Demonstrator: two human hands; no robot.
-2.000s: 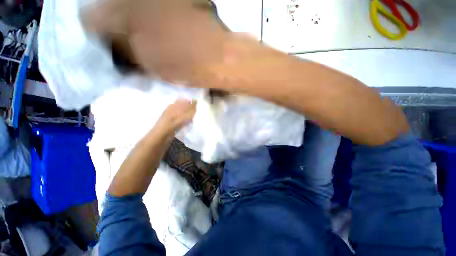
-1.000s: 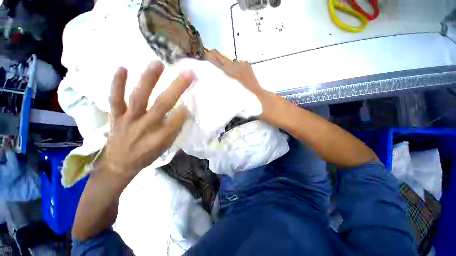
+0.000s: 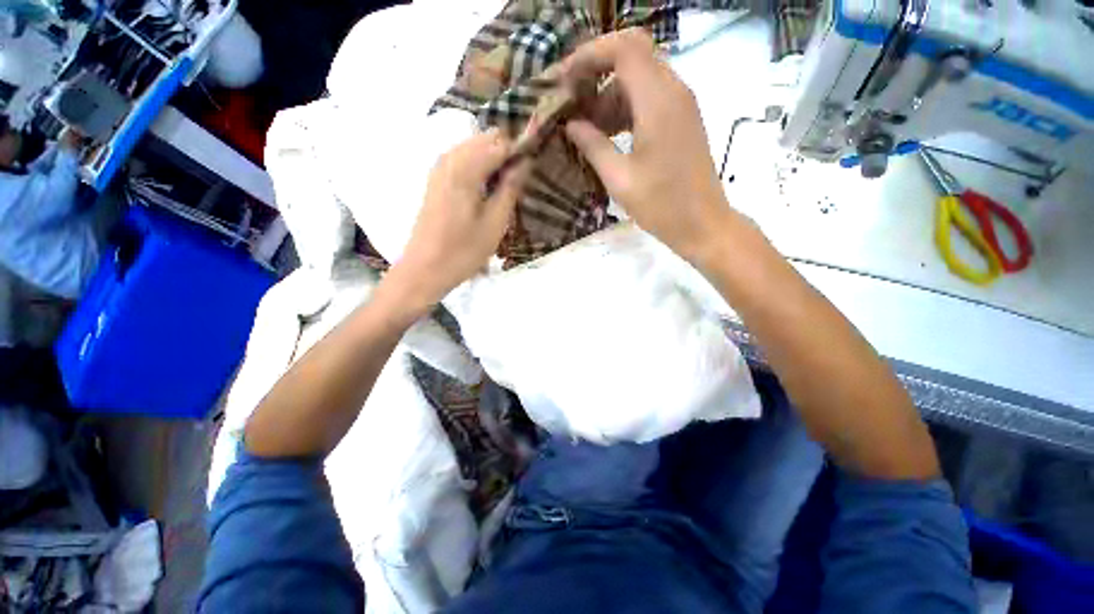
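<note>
The tan checked shell fabric lies bunched at the top centre, over the white padded lining. The lining spreads over my lap and down at the left. My left hand pinches a narrow edge of the checked fabric. My right hand holds the same edge further up, fingers curled over it. Part of the edge is hidden behind my fingers. More checked fabric shows between white folds on my lap.
The white sewing machine head with blue stripes stands at the upper right. Scissors with yellow and red handles lie under it. A ruler strip runs along the table's front edge. A blue crate and a person's sleeve are at the left.
My left hand was spread open and now grips the checked edge. My right hand has moved up to it. The checked fabric is more exposed, and the view has shifted, showing the machine head.
</note>
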